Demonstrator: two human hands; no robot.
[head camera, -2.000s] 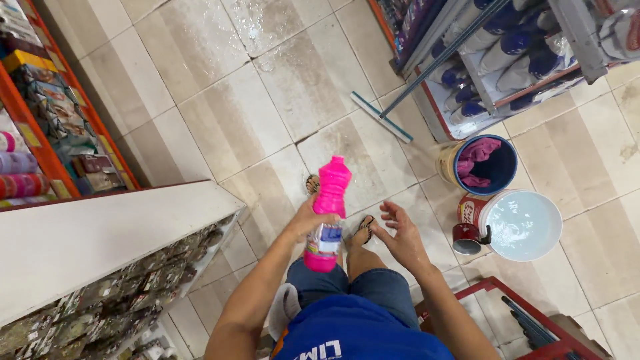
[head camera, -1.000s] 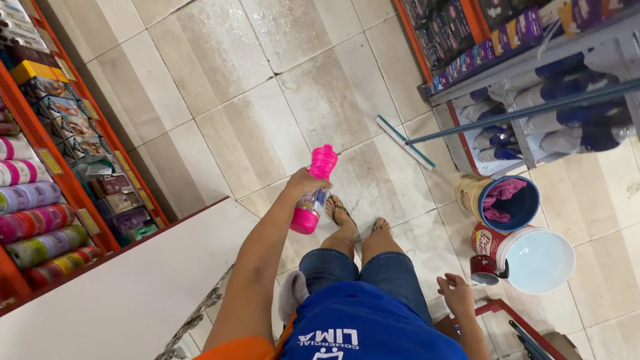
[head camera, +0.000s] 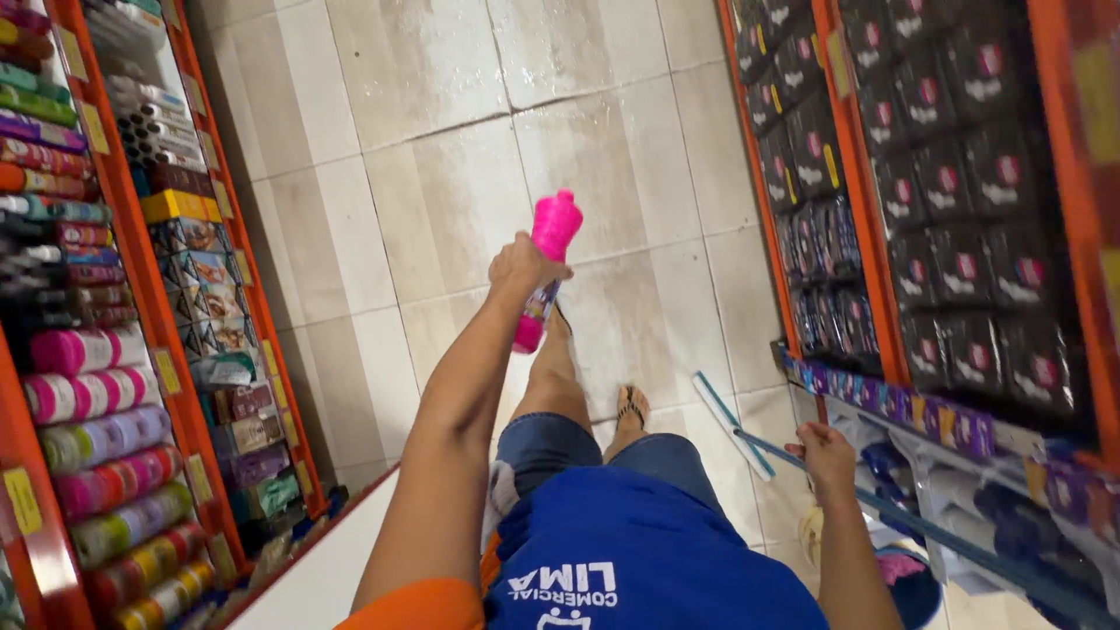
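My left hand (head camera: 523, 269) grips the middle of a pink plastic bottle (head camera: 557, 224), which slants over the tiled floor with its narrow neck away from me. A label shows partly below my fingers. On the right, my right hand (head camera: 825, 455) is raised in front of the blue handle of a floor squeegee (head camera: 919, 521); its fingers are partly bent, and whether they touch the handle I cannot tell. The squeegee's blade (head camera: 733, 426) lies on the floor to the left of that hand. Wet, shiny patches show on the tiles (head camera: 420, 66) ahead.
Orange-edged shelves (head camera: 153, 289) with bottles and boxes line the left side. More shelves (head camera: 853, 201) with dark packets stand on the right. A dark blue bucket (head camera: 929, 586) with a pink cloth (head camera: 901, 567) is at the lower right, partly behind my forearm. A white surface (head camera: 328, 560) is at the lower left.
The view has shifted forward along the aisle. The pink bottle stays in my left hand. My right hand was near the bottle two seconds ago and is now out at the right by the squeegee handle.
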